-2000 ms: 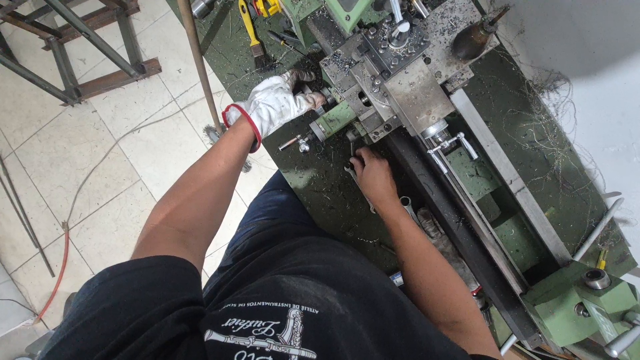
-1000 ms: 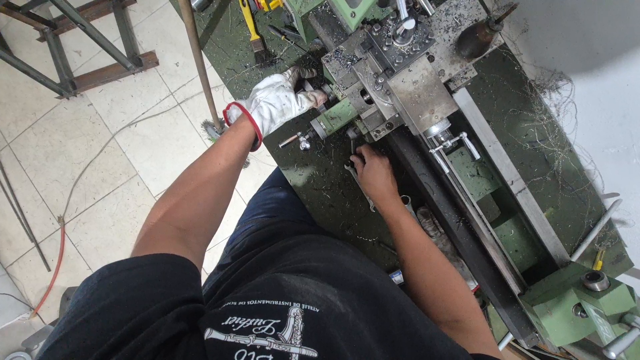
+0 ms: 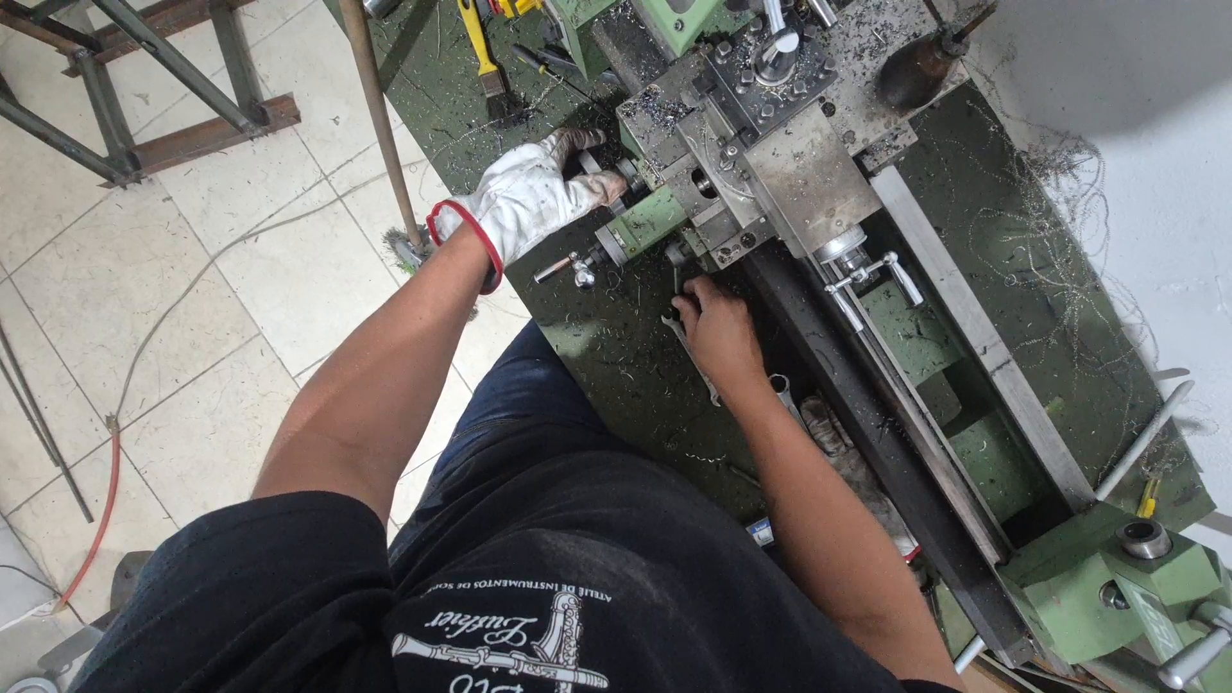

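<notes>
My left hand [image 3: 539, 188], in a white work glove with a red cuff, has its fingers around a handwheel [image 3: 589, 166] on the green apron of a metal lathe. My bare right hand [image 3: 717, 332] is below the lathe carriage, its fingers at a metal lever [image 3: 677, 262]; the fingertips are partly hidden. The cross-slide crank [image 3: 568, 269] juts out between the hands. Chips cover the tool post [image 3: 770, 72] and the carriage. An open-end wrench [image 3: 689, 354] lies beside my right hand.
A yellow brush [image 3: 484, 58] and a screwdriver lie above my left hand. An oil can [image 3: 914, 72] stands on the carriage. The tailstock [image 3: 1107, 587] is lower right. Another glove [image 3: 866, 481] lies near my right forearm. Curly swarf hangs at the right.
</notes>
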